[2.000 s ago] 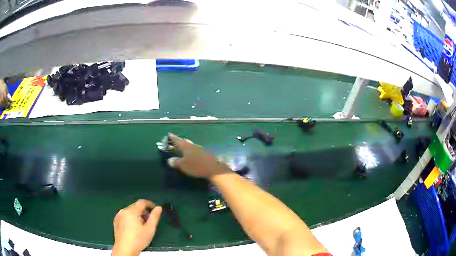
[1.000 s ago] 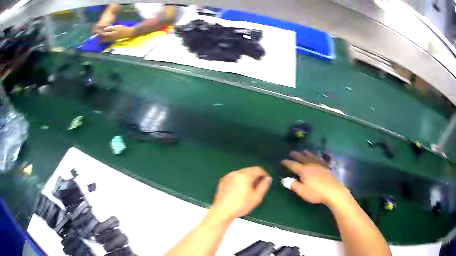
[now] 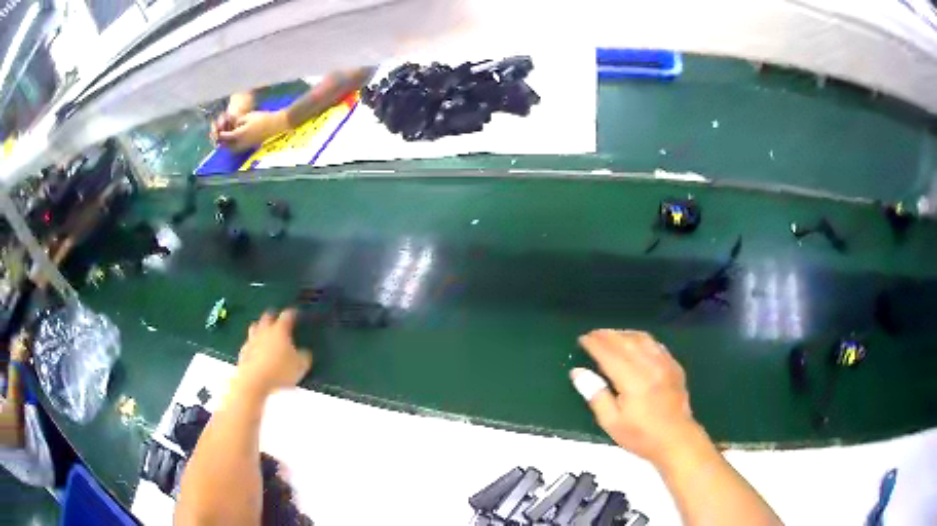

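Observation:
My left hand (image 3: 271, 354) is over the near edge of the green belt (image 3: 493, 360), its fingers beside some dark blurred parts (image 3: 347, 308); whether it holds anything cannot be told. My right hand (image 3: 639, 388) is over the belt's near edge, fingers apart, empty, with a white band on one finger. A small pale green circuit board (image 3: 216, 312) lies on the belt left of my left hand. Black housing shells (image 3: 560, 500) lie in a row on the white sheet (image 3: 380, 452). More shells (image 3: 164, 462) lie at the left, partly behind my left forearm.
Adapter units (image 3: 678, 215) with cords lie on the belt, mostly right. Across it are a heap of black shells (image 3: 452, 98), a blue tray (image 3: 639, 64) and a coworker's hands (image 3: 247, 128). A clear bag (image 3: 77, 360) is far left, a blue tool (image 3: 882, 498) lower right.
The view has shifted. My left hand has moved left, towards the dark parts and the circuit board. My right hand has drawn back to the near edge, and the hands are farther apart.

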